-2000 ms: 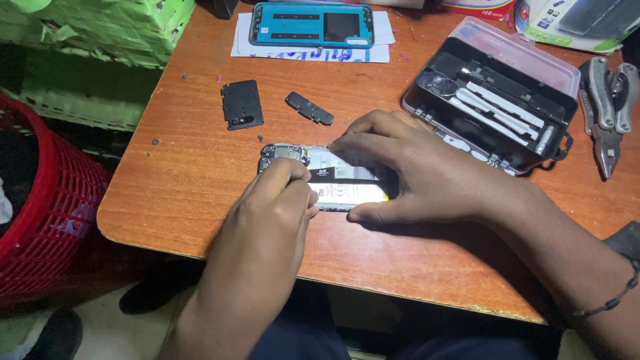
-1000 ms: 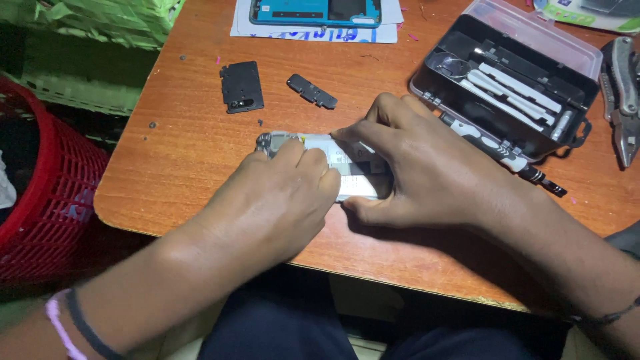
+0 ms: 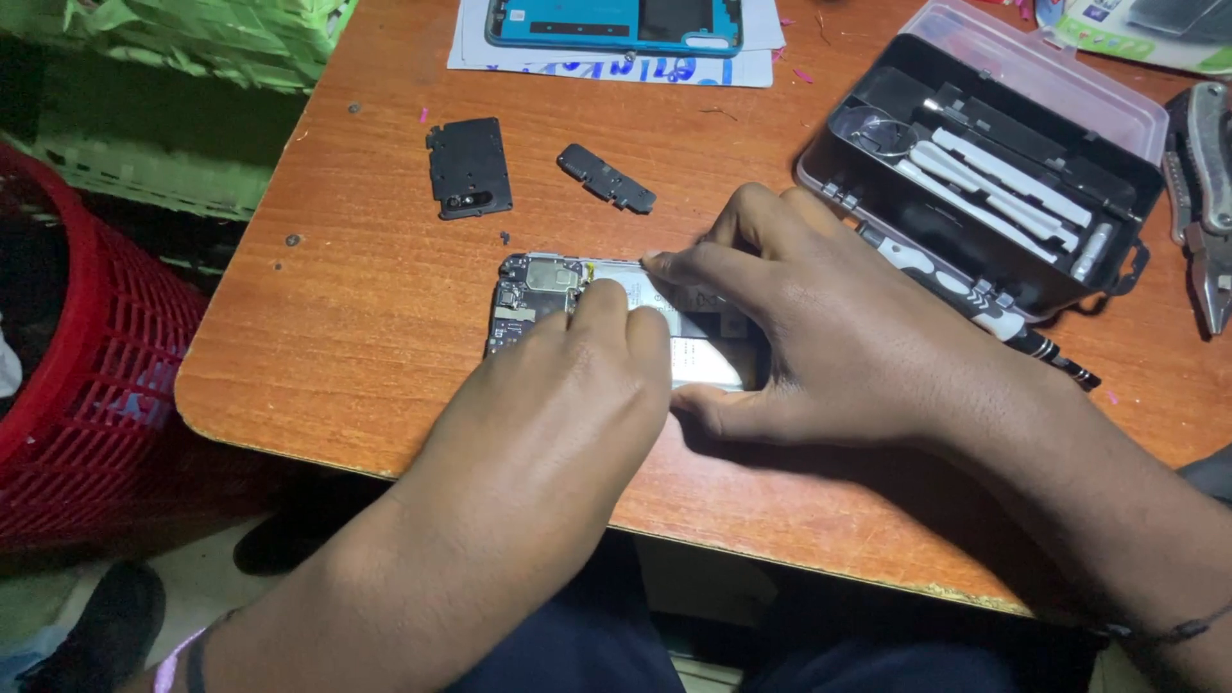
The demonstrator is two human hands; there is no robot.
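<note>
An opened smartphone (image 3: 539,289) lies on the wooden table, its circuit board at the left end and its battery (image 3: 698,361) toward the right. My right hand (image 3: 828,318) grips the phone's right part, fingers on the far edge and thumb on the near edge. Over the phone's middle, beside the board, my left hand (image 3: 587,356) is bent with its fingers curled down. Its fingertips are hidden, so whether they pinch anything does not show. Beyond the phone lie a black plastic cover plate (image 3: 472,168) and a smaller black part (image 3: 606,178).
A teal phone back housing (image 3: 577,24) sits on papers at the far edge. At right stand an open tool case (image 3: 972,183) with pry tools, a screwdriver (image 3: 1020,332) against its front, and multi-tool pliers (image 3: 1208,221). A red basket (image 3: 58,385) is left of the table.
My left hand has turned, its knuckles now over the phone's middle, where earlier its fingers pinched near the board. My right hand keeps its hold on the phone. The view has shifted somewhat.
</note>
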